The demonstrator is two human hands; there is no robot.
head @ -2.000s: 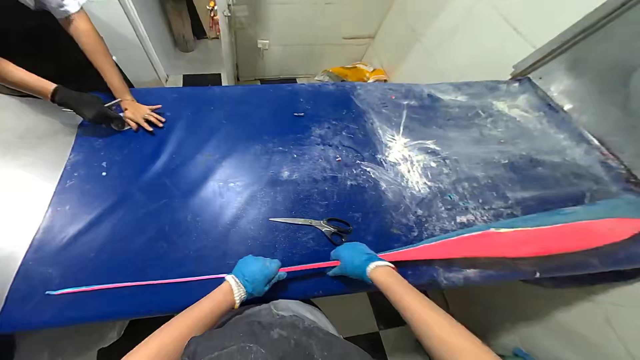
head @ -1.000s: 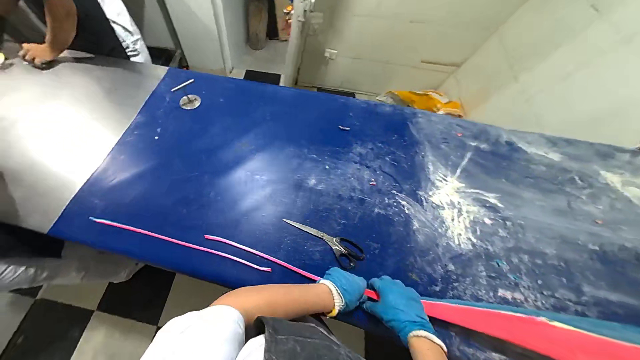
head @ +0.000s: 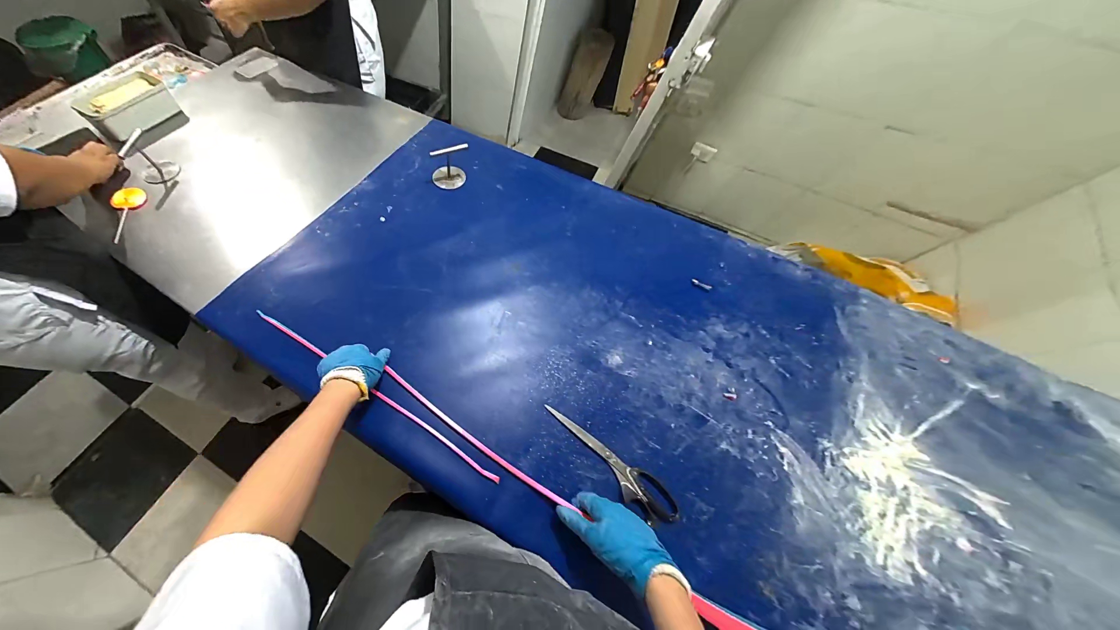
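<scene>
My left hand (head: pixel 354 367), in a blue glove, is closed on the far end of a long pink candy strand (head: pixel 477 444). A separate cut pink strand (head: pixel 437 437) with a pale blue tip (head: pixel 267 318) lies beside it and passes at or under that hand. My right hand (head: pixel 617 538), also blue-gloved, has thumb and fingers around the long strand near the thick pink mass (head: pixel 717 614), which is mostly out of view at the bottom. Metal scissors with black handles (head: pixel 626 477) lie just beyond my right hand, their blades slightly apart.
The blue-covered table (head: pixel 595 262) bears white powder at right and a metal T-handled disc (head: pixel 449 178). Left, on a steel table (head: pixel 262 166), are a round lollipop (head: pixel 129 199), a second disc press (head: pixel 161 171) and a metal box (head: pixel 131 105). Two co-workers stand there.
The view has swung left. One second ago my hands were close together near the scissors; my left hand has moved far left with the strand, which is now longer. Two seconds ago there was one uncut strand.
</scene>
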